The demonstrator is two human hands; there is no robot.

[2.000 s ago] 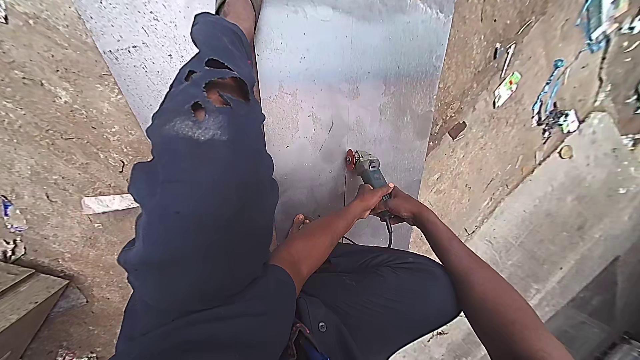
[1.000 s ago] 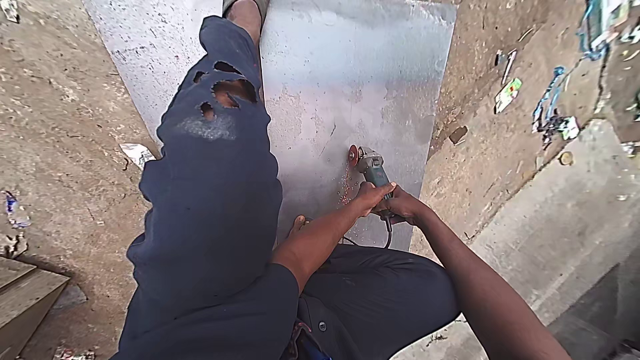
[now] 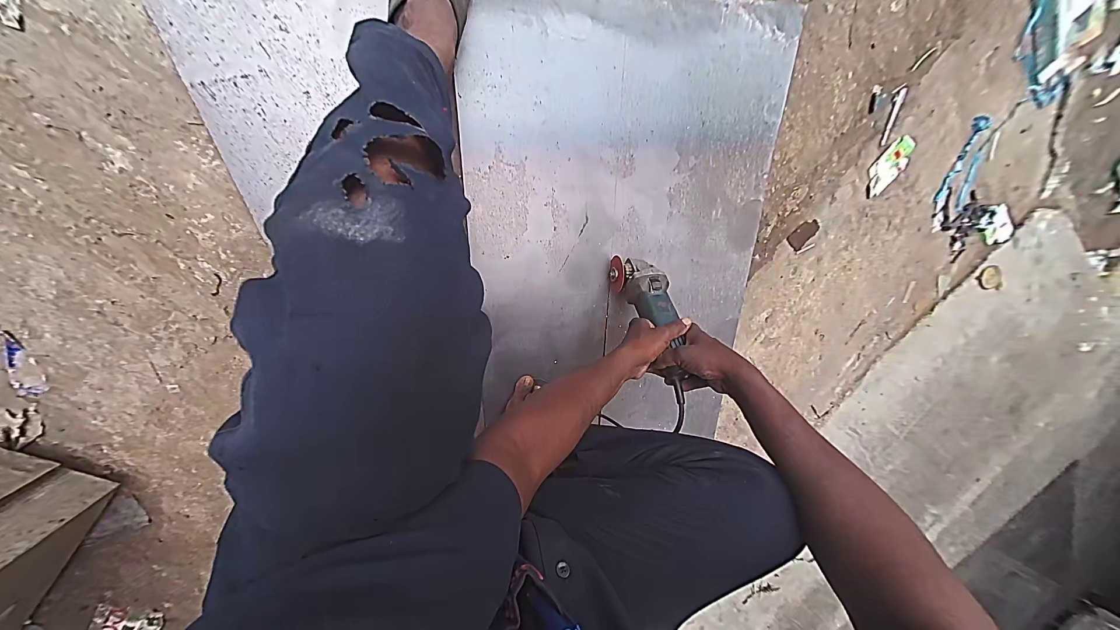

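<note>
An angle grinder (image 3: 654, 297) with a red disc (image 3: 618, 274) stands on edge over a grey metal sheet (image 3: 542, 201). The disc is at the sheet's surface, at the upper end of a thin dark line that runs down toward my legs; a fainter line continues above it. My left hand (image 3: 649, 346) is closed on the grinder's body from the left. Behind it my right hand (image 3: 704, 357) grips the rear of the handle, partly hidden by the left. The power cord (image 3: 680, 407) hangs from the handle's end and bends toward my bent leg.
My legs in dark trousers are on and beside the sheet, with one foot (image 3: 522, 391) near the line. A speckled sheet (image 3: 254, 70) lies at upper left. Wooden boards (image 3: 52, 516) sit at lower left, a concrete slab (image 3: 971, 350) at right. Litter (image 3: 891, 166) is scattered on the dirt.
Reddish sparks or dust below the disc one second ago no longer show. The grinder and both hands stay in nearly the same place.
</note>
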